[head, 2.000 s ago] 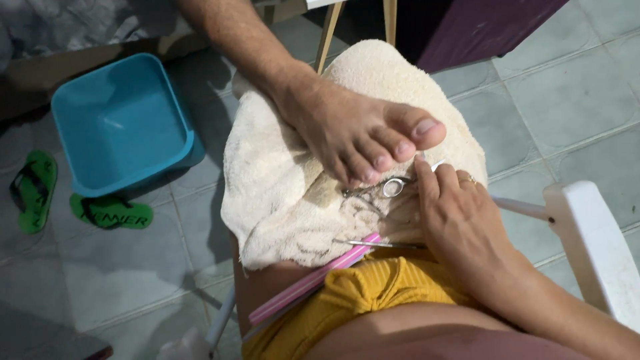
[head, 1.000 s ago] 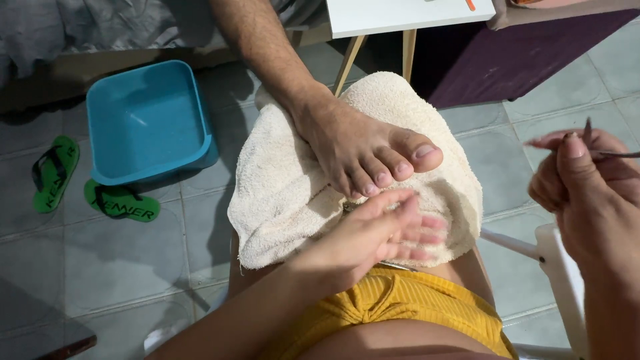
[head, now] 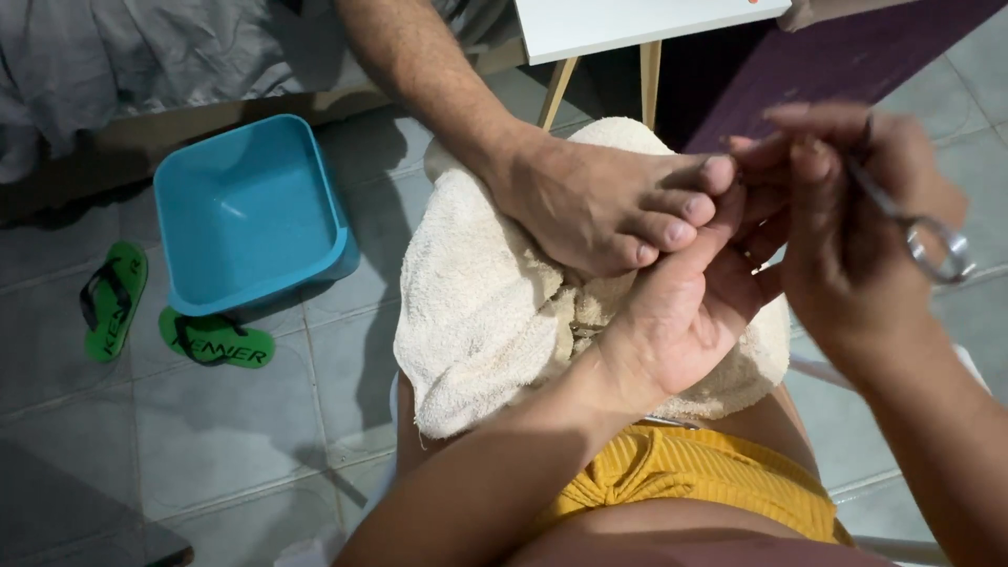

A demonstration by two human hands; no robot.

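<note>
Another person's bare foot [head: 583, 197] rests on a cream towel [head: 480, 339] spread over my lap. My left hand [head: 685, 315] is palm up beneath the toes, with its fingers around the big toe's side. In my right hand [head: 858, 205] is a metal tool with finger rings, likely small scissors [head: 937, 252]; its tip is hidden behind my blurred fingers, close to the big toe. A thin metal tool [head: 669, 423] lies at the towel's lower edge, and other metal parts [head: 584, 329] show in the towel's folds below the toes.
A blue plastic basin [head: 244, 213] stands on the tiled floor at the left, beside green flip-flops [head: 216, 340]. A white table [head: 654, 27] with wooden legs is at the top, near a purple piece of furniture [head: 850, 71]. Grey fabric [head: 181, 55] hangs at upper left.
My right hand has moved left to the big toe with the ringed tool. My left hand has come under the toes and now touches the foot. The pink item seen earliest is out of sight.
</note>
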